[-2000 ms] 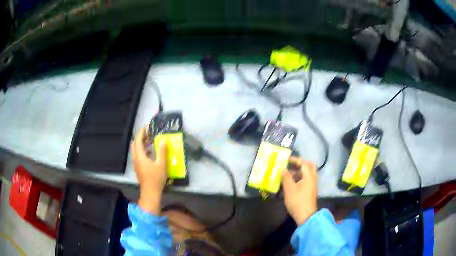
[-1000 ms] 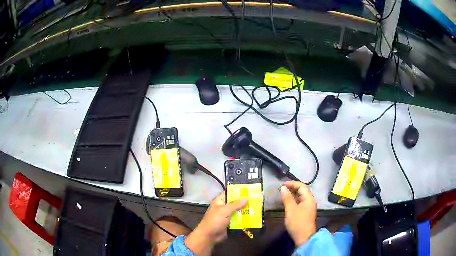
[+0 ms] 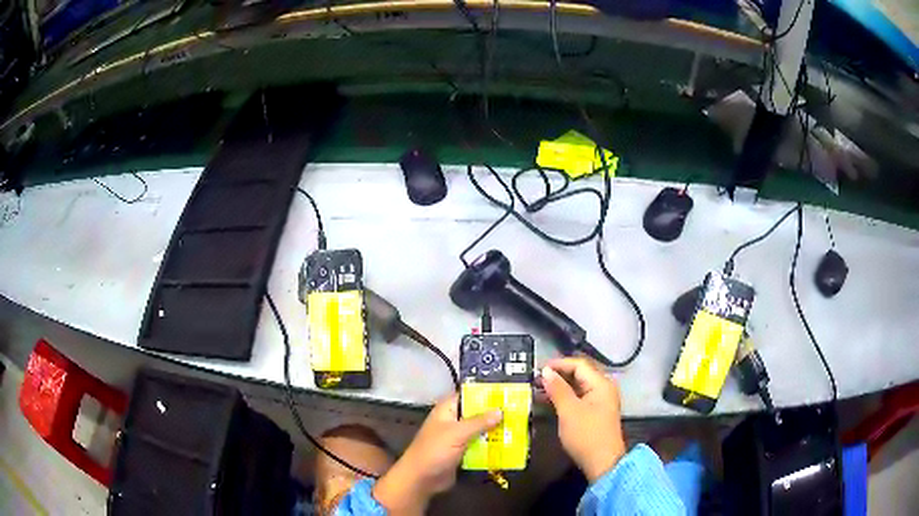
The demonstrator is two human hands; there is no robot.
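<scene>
My left hand (image 3: 435, 443) holds a dark smartphone (image 3: 498, 360) at the bench's front edge, its thumb on the yellow card (image 3: 494, 443) over the phone's lower back. A black cable plug (image 3: 487, 320) shows at the phone's top end. My right hand (image 3: 584, 408) is at the phone's upper right side, thumb and forefinger close together; whether they grip anything is too small to tell. A black barcode scanner (image 3: 519, 302) lies just behind the phone. Two more phones with yellow cards lie at the left (image 3: 337, 325) and the right (image 3: 710, 343), each with a cable at its top end.
A long black empty tray (image 3: 217, 262) lies at the left of the bench. Black trays (image 3: 171, 443) are stacked below the left edge, others (image 3: 791, 469) at the right. Several mice and looped cables lie at the rear beside a yellow-green pad (image 3: 576, 154). A red stool (image 3: 62, 403) stands left.
The middle phone was lying on the bench; my left hand then took it to the front edge. Since the last frame, a plug has appeared at its top and my right hand has moved in against its side.
</scene>
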